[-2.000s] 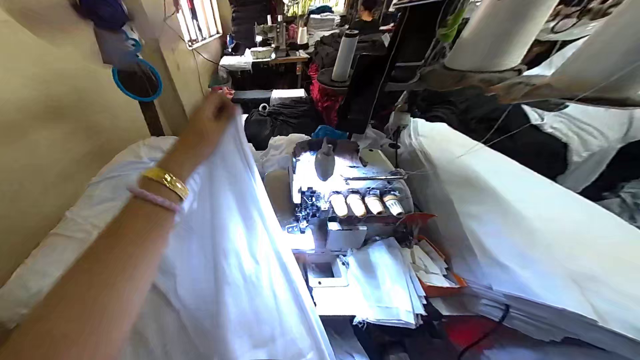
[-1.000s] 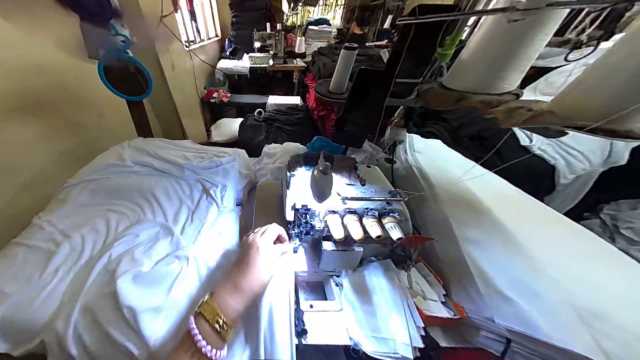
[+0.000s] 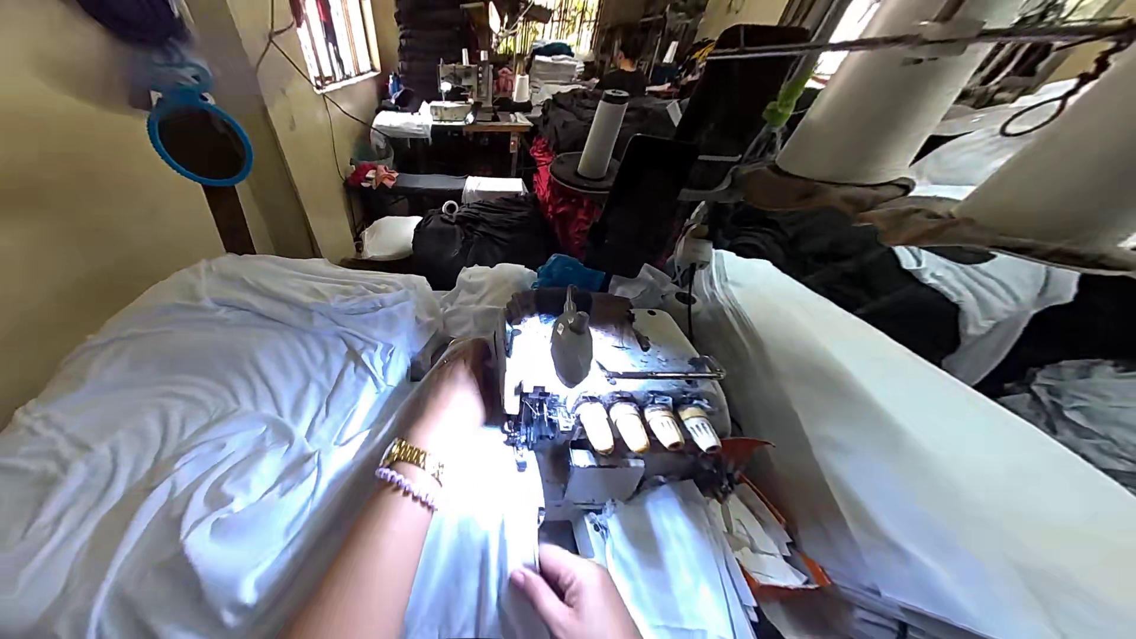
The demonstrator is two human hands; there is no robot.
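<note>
An overlock sewing machine (image 3: 621, 346), lit by its lamp, stands at the centre with several thread tension knobs (image 3: 646, 426) on its front. White fabric (image 3: 475, 532) runs along the left side of the machine, beneath its needle area. My left hand (image 3: 461, 377), below a gold watch and a beaded bracelet, reaches past the needle area at the machine's left; its fingers are blurred and partly hidden. At the lower centre my right hand (image 3: 568, 590) pinches the fabric's right edge between thumb and fingers.
Heaped white fabric (image 3: 204, 417) covers the left. Small white cloth pieces (image 3: 679, 550) lie right of the machine, beside an orange container (image 3: 785, 568) of scraps. A long white fabric stack (image 3: 852, 426) extends right. Large thread cones (image 3: 896, 89) hang over the upper right.
My left hand, raised with the fabric two seconds ago and near the needle a second ago, is now farther back beside the machine. My right hand has come into view at the bottom.
</note>
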